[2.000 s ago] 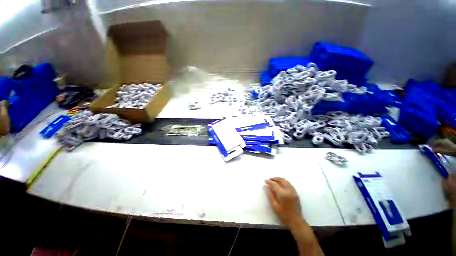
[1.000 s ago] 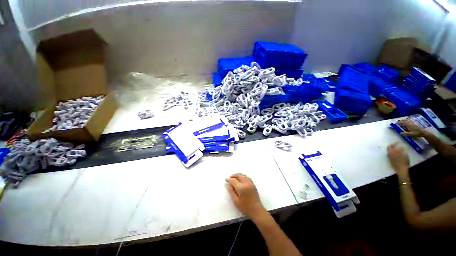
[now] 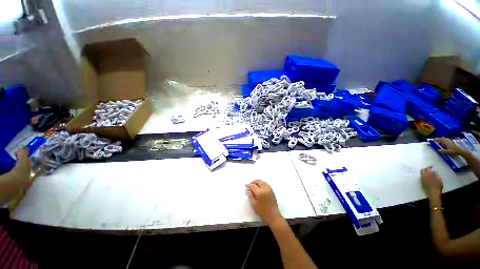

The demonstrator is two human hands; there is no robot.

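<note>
My right hand [image 3: 263, 199] rests on the white tabletop in front of me, fingers curled in, with nothing visible in it. My left hand is not in view. A pile of flat white and blue retail boxes [image 3: 226, 146] lies beyond my right hand. A window box [image 3: 353, 202] lies to its right, its lower end over the table's front edge. One coiled cable [image 3: 307, 158] lies alone behind that box. A large heap of white coiled cables [image 3: 284, 107] stands at the back.
Stacked blue trays [image 3: 313, 73] stand behind the heap, more at right. An open cardboard carton [image 3: 138, 120] of small white pieces and another cable pile [image 3: 79, 148] are at left. A neighbour's hand [image 3: 20, 171] is at far left. Another person's hands [image 3: 431, 181] are at right, one on a box.
The view swung right, then partly back left. A neighbour's hand and striped clothing now show at left. My right hand stays resting on the table; the boxes in front lie as before.
</note>
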